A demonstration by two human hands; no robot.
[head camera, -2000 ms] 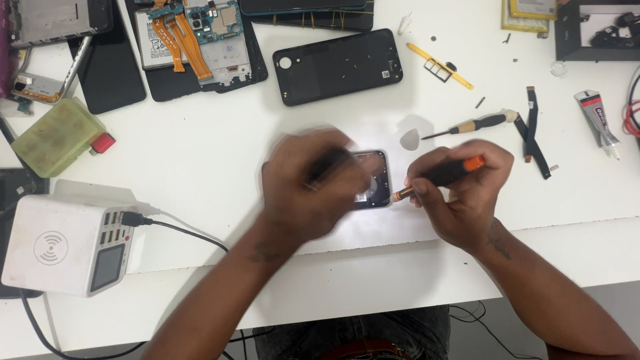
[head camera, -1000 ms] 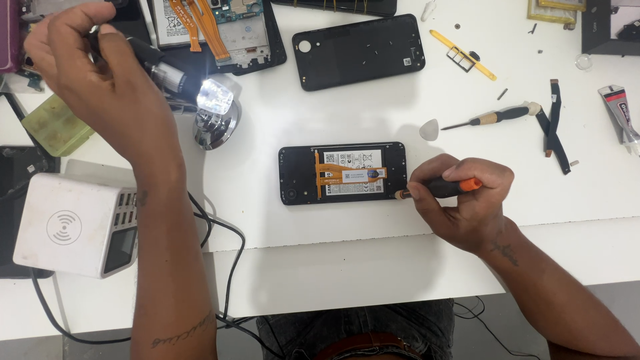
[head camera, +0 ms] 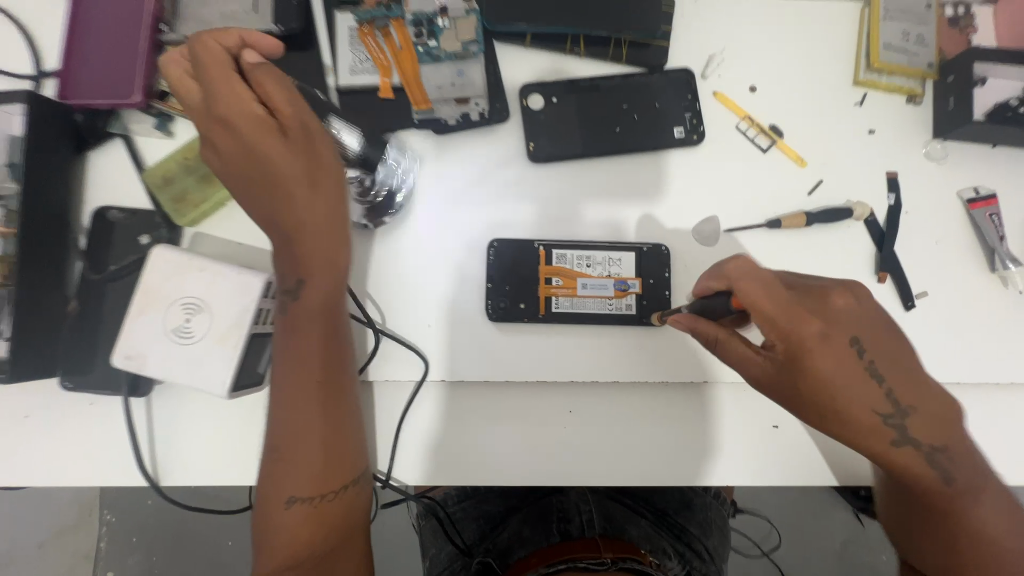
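Note:
An opened smartphone (head camera: pixel 520 280) lies on the white table, its battery and orange flex cables exposed. My right hand (head camera: pixel 784 336) grips a screwdriver (head camera: pixel 712 307) with a black and orange handle, its tip at the phone's lower right corner. At the upper left, my left hand (head camera: pixel 256 128) is raised beside a black and silver lamp (head camera: pixel 352 140); its fingers partly hide the lamp's body, so whether they grip it cannot be told. A black phone back cover (head camera: pixel 612 116) rests above the opened phone.
A white charging station (head camera: pixel 192 320) with black cables stands at left, near a green box (head camera: pixel 188 184). To the right are a guitar-pick-shaped opening tool (head camera: pixel 706 231), another screwdriver (head camera: pixel 800 218), black flex cables (head camera: pixel 888 240), a yellow strip (head camera: pixel 760 130) and a glue tube (head camera: pixel 992 232).
My left hand has moved from over the phone to the lamp at the upper left, uncovering the phone. The screwdriver in my right hand stays at the phone's lower right corner.

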